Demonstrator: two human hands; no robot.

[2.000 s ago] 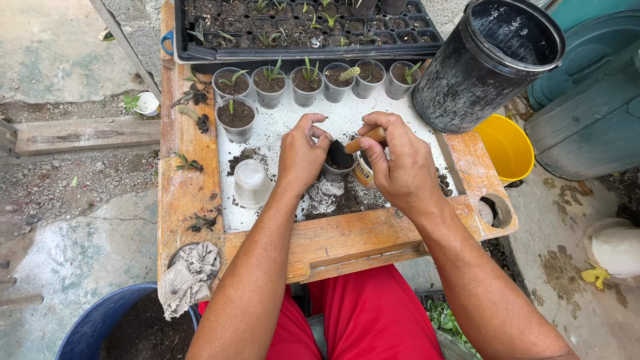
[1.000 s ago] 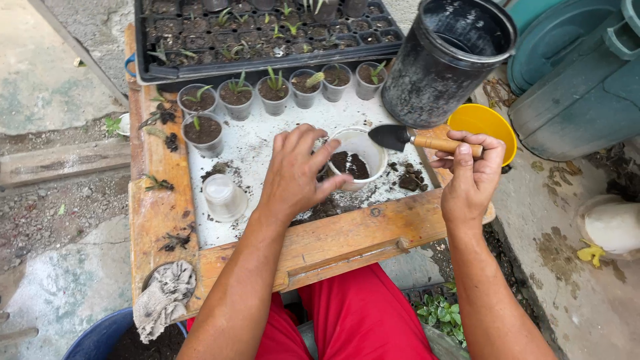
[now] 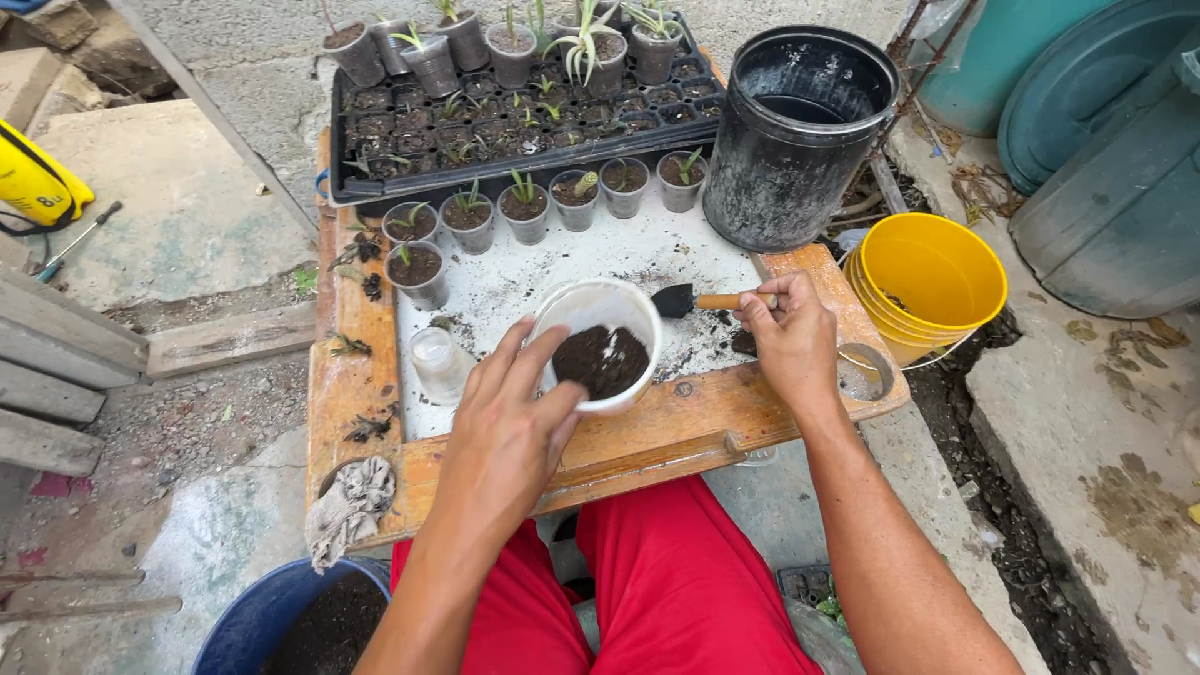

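Observation:
My left hand [image 3: 525,394] grips the near left side of a white plastic tub [image 3: 647,314], which is tilted and has dark soil [image 3: 600,364] in its bottom. In my right hand [image 3: 792,337] is the wooden handle of a small hand trowel [image 3: 675,301]; its black blade lies just right of the tub, over the white tabletop [image 3: 506,281]. An upturned clear plastic cup [image 3: 439,364] stands left of my left hand. Small potted seedlings in clear cups [image 3: 523,211] form a row behind, with another potted cup [image 3: 418,274] in front at the left.
A black seedling tray [image 3: 525,150] with potted plants spans the back. A black bucket [image 3: 797,141] stands at the back right, a yellow bucket [image 3: 928,281] beyond the right edge. A crumpled rag [image 3: 352,511] lies at the front left corner, above a blue soil container [image 3: 291,619].
My right hand has moved right with the trowel, away from the small cup my hands were around. My left hand has gone from that cup to the white tub. The view has shifted.

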